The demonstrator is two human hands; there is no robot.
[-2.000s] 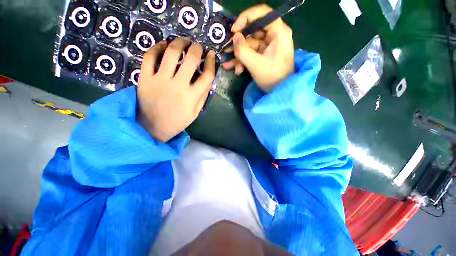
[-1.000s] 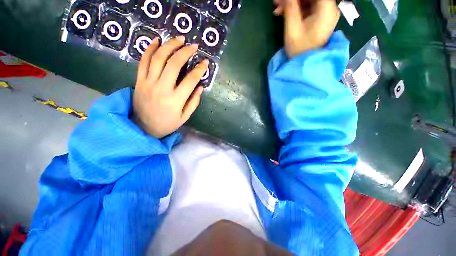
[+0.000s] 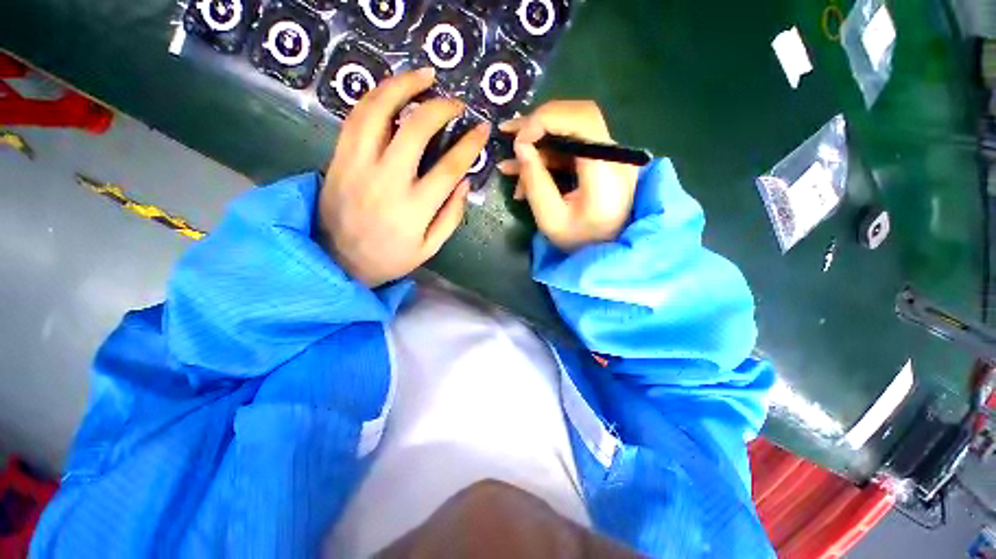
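A clear blister tray (image 3: pixel 311 100) holds several rows of black square units with white rings; its far part is cut off by the top edge. My left hand (image 3: pixel 395 186) lies over the tray's near right corner, fingers spread on a black ringed unit (image 3: pixel 477 162) that they partly cover. My right hand (image 3: pixel 573 180) is just right of that unit and grips a slim black tool (image 3: pixel 601 150) like a pen. The tool's tip is at or near the unit; whether it touches cannot be told.
To the right on the green mat (image 3: pixel 677 109) lie a zip bag (image 3: pixel 806 188), a second zip bag (image 3: pixel 870 44), a white slip (image 3: pixel 792 57), a single square part (image 3: pixel 874 228) and small silvery bits (image 3: pixel 830 254). A red stool (image 3: pixel 814 491) stands at the lower right.
My right hand has come back left from the far right to the tray corner, with the black tool now visible. Since the oldest frame, the tray has shifted relative to my left hand.
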